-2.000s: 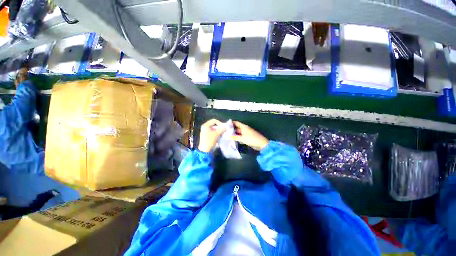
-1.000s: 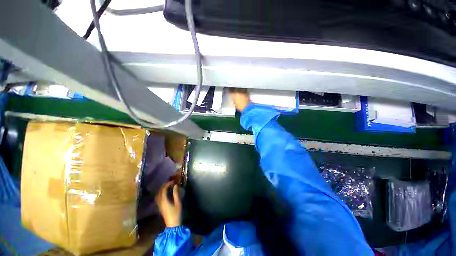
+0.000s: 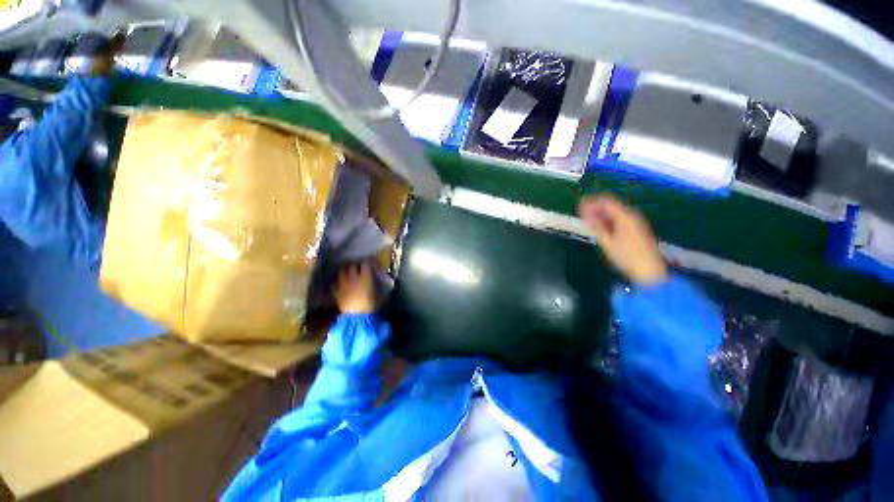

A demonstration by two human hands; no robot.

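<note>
My left hand (image 3: 355, 288) is at the open side of the tan supply carton (image 3: 221, 225), against the pale grey packets (image 3: 353, 230) inside. Its fingertips are partly hidden, so its grip is unclear. My right hand (image 3: 624, 238) is over the white rail between the bench and the belt, blurred; I see nothing in it, but its fingers are curled and unclear. The glittering heap in clear wrapping (image 3: 737, 355) lies on the bench, partly behind my right sleeve.
Open blue and white retail boxes (image 3: 676, 132) stand in a row on the green belt (image 3: 529, 184). A grey post and cable cross the upper left. A clear bagged stack (image 3: 819, 407) lies at right. A large brown carton (image 3: 147, 412) is lower left. Another person's blue sleeve (image 3: 54, 147) reaches toward the belt.
My right hand has come back from the retail boxes toward the bench. My left hand has moved up against the packets in the carton. The view has shifted, showing more of the boxes.
</note>
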